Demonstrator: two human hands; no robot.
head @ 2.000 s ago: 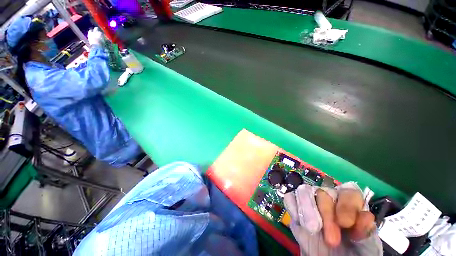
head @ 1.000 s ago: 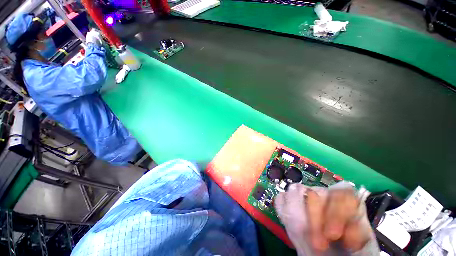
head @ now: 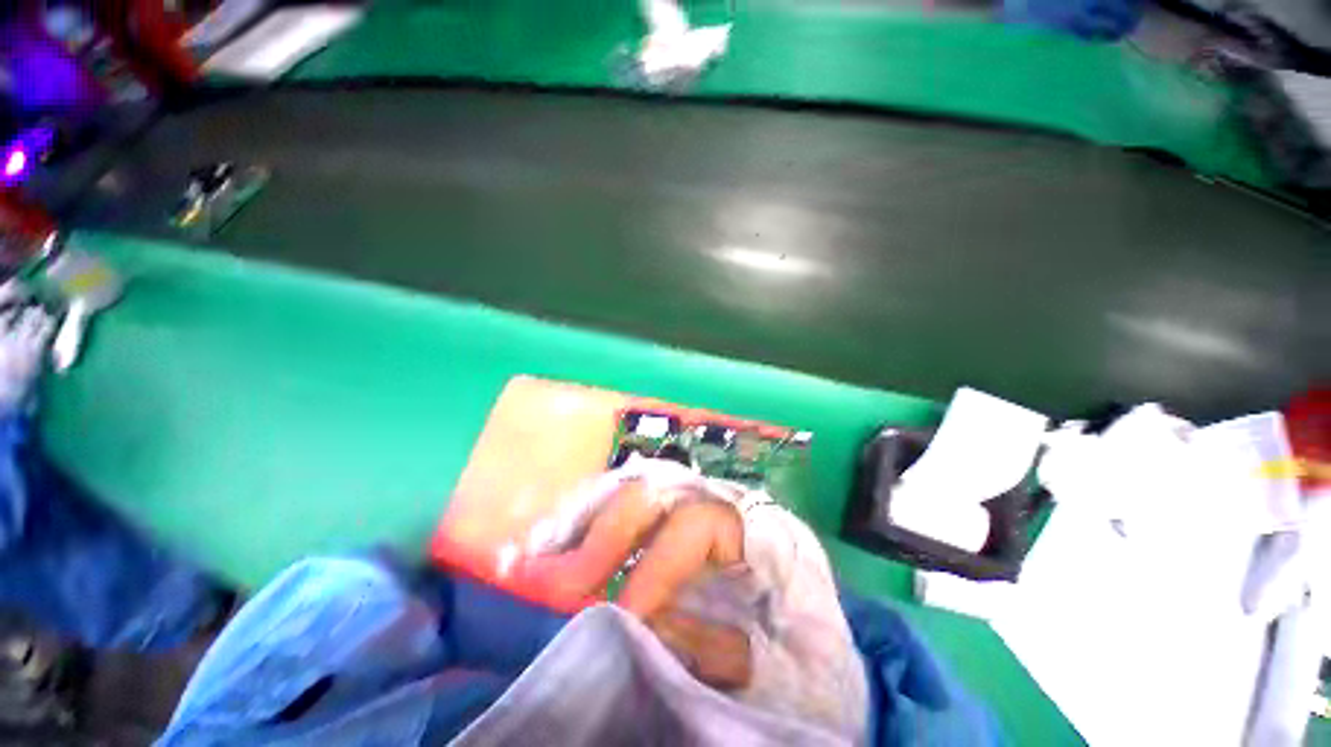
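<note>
A green circuit board point(head: 745, 451) lies on the red-orange pad point(head: 511, 467); its far edge shows, and most of it is hidden under my hands. My right hand point(head: 701, 584), in a whitish glove with bare fingertips, is over the board with its fingers curled. It is blurred, and whether it grips anything cannot be told. A pale lilac-grey shape at the bottom centre seems to be my left hand point(head: 613, 693), cut off by the edge. Its fingers are hidden.
A black box point(head: 876, 504) holding white labels or paper stands right of the pad. White papers and cloths point(head: 1139, 584) lie farther right. Another board point(head: 219, 202) sits on the dark conveyor belt point(head: 584, 219). A blue sleeve point(head: 88, 540) is at left.
The view has swung right, so the pad and box appear farther left. My right hand now reaches farther over the board and pad. The lilac-grey shape has come in at the bottom.
</note>
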